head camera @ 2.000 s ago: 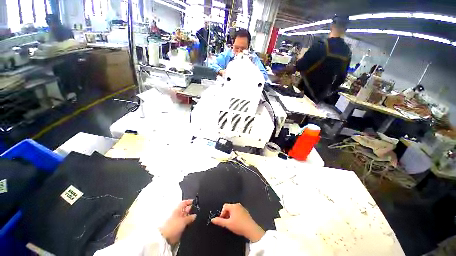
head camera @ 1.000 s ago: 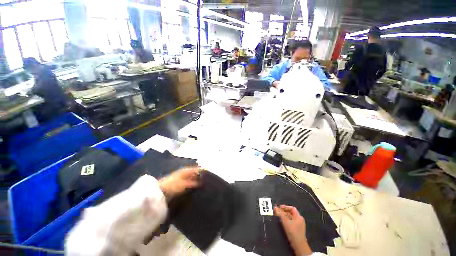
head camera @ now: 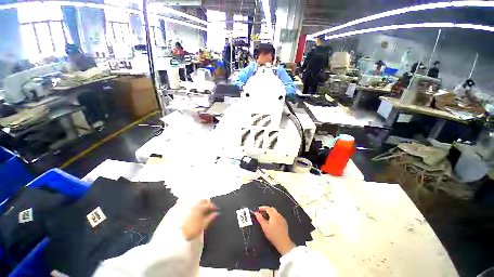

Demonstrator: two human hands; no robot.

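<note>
A black fabric panel point(head camera: 227, 243) lies on the pale table in front of me, with a small white label point(head camera: 244, 217) facing up. Pale thread tails hang below the label. My left hand point(head camera: 199, 217) is over the panel's left edge, thumb and fingertips close together; what it holds, if anything, is too small to tell. My right hand point(head camera: 272, 226) is at the label's right side, thumb and forefinger pinched near it; a tiny dark thing shows at the fingertips, unclear. A stack of black panels point(head camera: 122, 203) with a labelled one on top lies at the left.
A blue crate point(head camera: 60, 179) with black panels stands at the far left. A white machine point(head camera: 265, 116) stands behind the panel, with a small black block point(head camera: 249, 163) at its base. An orange-red thread cone point(head camera: 339, 156) stands right of it. A person point(head camera: 247, 73) sits behind the machine.
A labelled panel has gone from my left hand onto the left stack. My left hand has come back to the central panel, beside my right hand. The view has turned right.
</note>
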